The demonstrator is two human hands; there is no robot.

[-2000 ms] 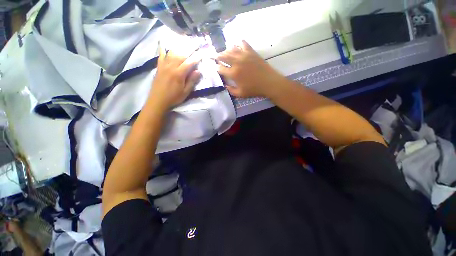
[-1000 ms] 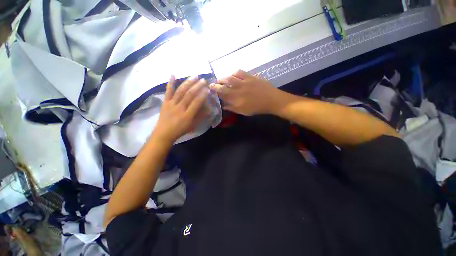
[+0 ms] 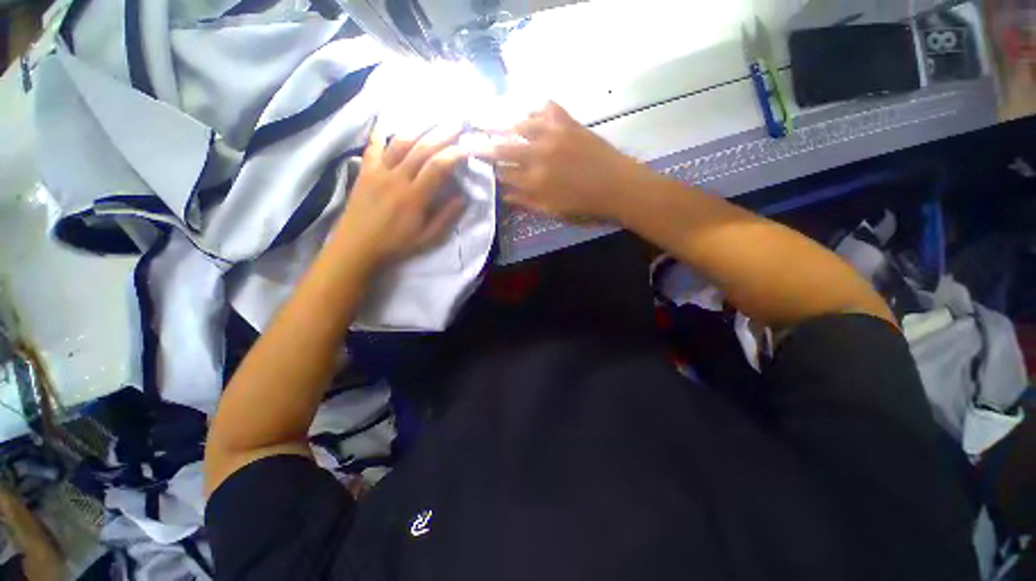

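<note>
The light grey garment with navy strips (image 3: pixel 290 114) lies over the left of the machine table, its near edge hanging over the front. My left hand (image 3: pixel 400 195) lies spread on the cloth, left of and below the needle area. My right hand (image 3: pixel 559 165) has its fingertips at the cloth's right edge, just below the needle area, seemingly pinching it. The presser foot and needle area (image 3: pixel 483 51) is washed out by lamp glare, so the fingertips and the seam there are hard to see.
The thread snips (image 3: pixel 770 100) and a black rectangle (image 3: pixel 854 64) lie on the bed at the right. The edge ruler (image 3: pixel 727 157) runs along the front. Garment bundles (image 3: pixel 960 352) are at the right, with more heaps at lower left. Another person's arm (image 3: pixel 32 539) shows at lower left.
Both hands moved down with the cloth edge one second ago and are now back up near the needle area. The cloth under my left hand lies differently, with its navy strip shifted.
</note>
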